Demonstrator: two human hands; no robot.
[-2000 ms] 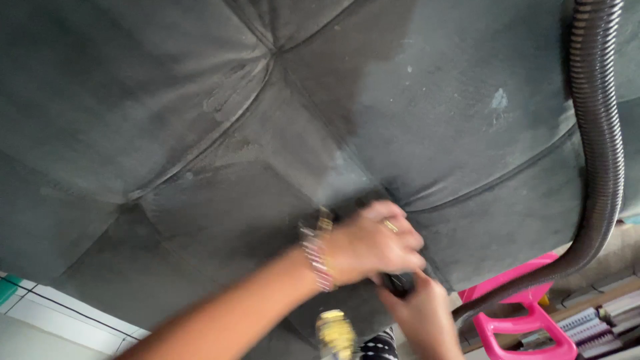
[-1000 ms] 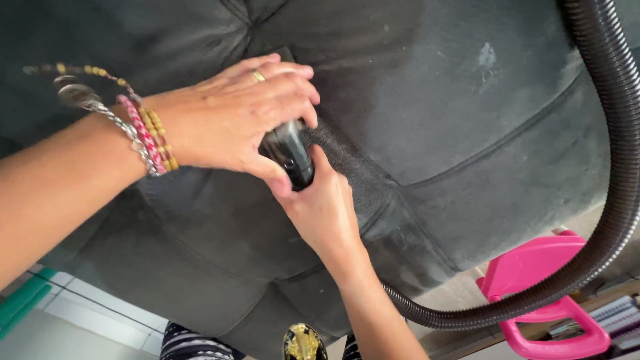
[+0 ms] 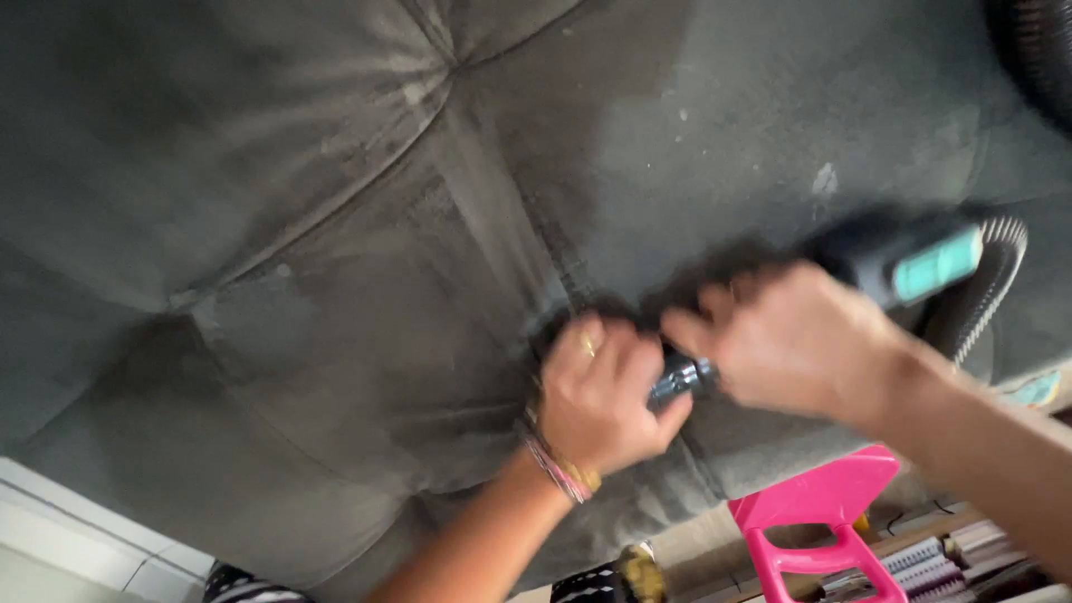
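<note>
My left hand (image 3: 599, 394), wearing a ring and bracelets, is closed on the front part of a dark vacuum nozzle (image 3: 677, 381) pressed to the grey tufted upholstery (image 3: 352, 377). Just to its right my right hand (image 3: 779, 343), blurred by motion, grips the same tool farther back. Beyond it a dark handle with a turquoise part (image 3: 936, 264) joins a ribbed hose (image 3: 988, 293). Damp-looking darker patches and a paler strip mark the fabric. The nozzle's mouth is hidden by my left hand.
A pink plastic chair (image 3: 816, 494) stands beyond the cushion's lower right edge. Near it are spiral-bound notebooks (image 3: 921, 569). Part of a thick dark hose (image 3: 1043, 59) shows at the upper right. White floor tiles (image 3: 75, 536) lie at the lower left.
My hands have moved down and to the right over the upholstery since a second ago. My right hand now comes in from the right side, and the turquoise-marked handle has come into sight.
</note>
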